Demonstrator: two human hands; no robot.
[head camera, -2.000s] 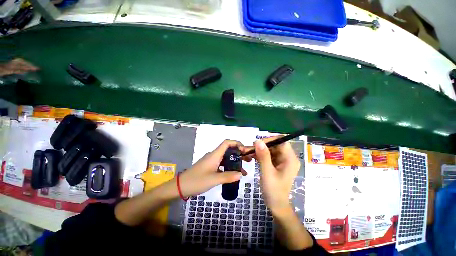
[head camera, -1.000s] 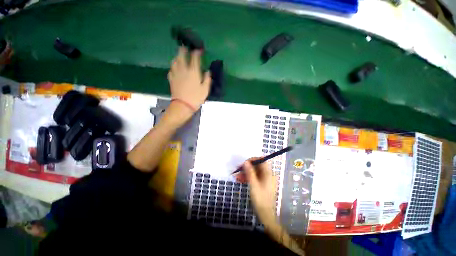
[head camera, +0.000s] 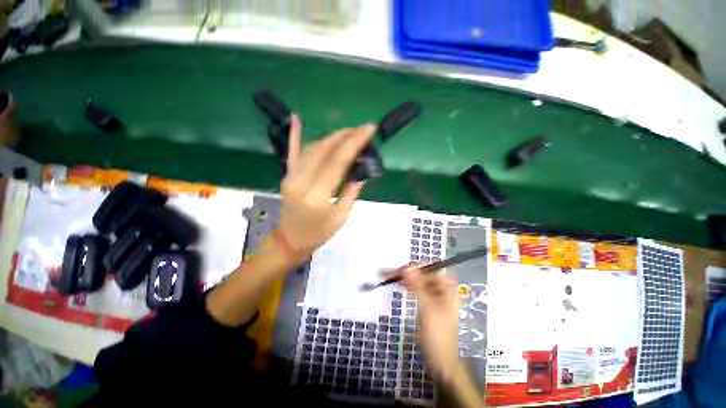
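Note:
My left hand (head camera: 314, 195) is over the near part of the green belt, blurred. A black plastic housing (head camera: 367, 165) shows between its thumb and fingers. My right hand (head camera: 434, 299) holds dark tweezers (head camera: 458, 259) like a pen, their tip low over the blank white part of the label sheet (head camera: 342, 267). Rows of small dark labels (head camera: 342, 351) fill the sheet's near part, and more run up its right side. Whether a label is at the tweezer tip cannot be told.
Several black housings lie on the green belt (head camera: 199, 88). A pile of black housings (head camera: 167, 279) lies left on the printed board (head camera: 557, 303). Another label sheet (head camera: 660, 319) is at the right. Blue trays (head camera: 475, 33) stand beyond the belt. Part of a person's hand (head camera: 8, 119) is at the far left.
My left hand left the housing near the sheet for the belt and now has a housing between its fingers. The tweezers moved from that housing to over the sheet. The view shifted.

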